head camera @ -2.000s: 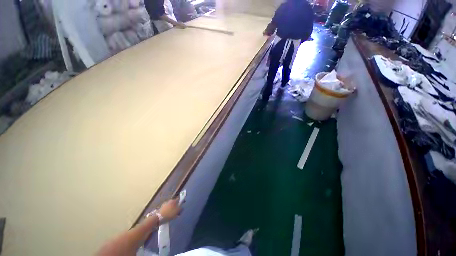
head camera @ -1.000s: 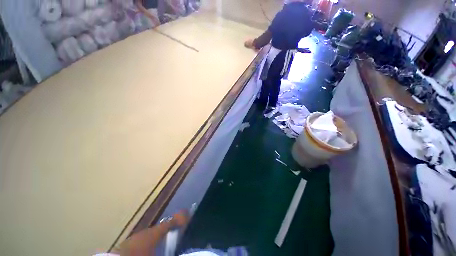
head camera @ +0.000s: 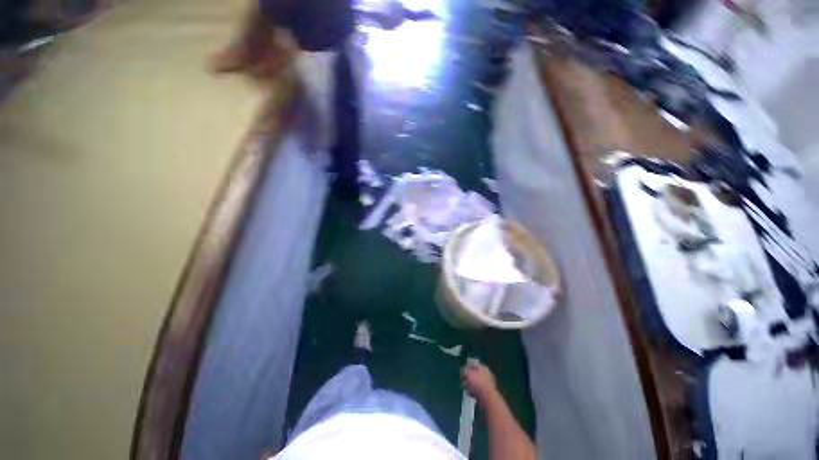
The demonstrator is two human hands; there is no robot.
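Observation:
My right hand (head camera: 479, 381) is low in the picture, over the green floor just below the bucket. Its fingers look curled, but it is small and blurred. A long white strip (head camera: 466, 422) shows beside and below it; I cannot tell if the hand holds it or it lies on the floor behind. My left hand is out of the picture; only a small skin-coloured patch shows at the bottom edge, left of my white clothing. The white bucket (head camera: 451, 304), filled with white scraps, stands in front of me.
A beige-covered table (head camera: 99, 225) with a brown edge runs along the left. White scraps (head camera: 431, 211) lie on the floor beyond the bucket. A brown table (head camera: 600, 103) on the right holds dark stacks with white-topped panels (head camera: 669, 260). A person's arm and dark leg show at upper left.
The view has turned down and right and moved forward; the bucket and right table are nearer. My left hand has left the picture at the bottom; my right hand has come in.

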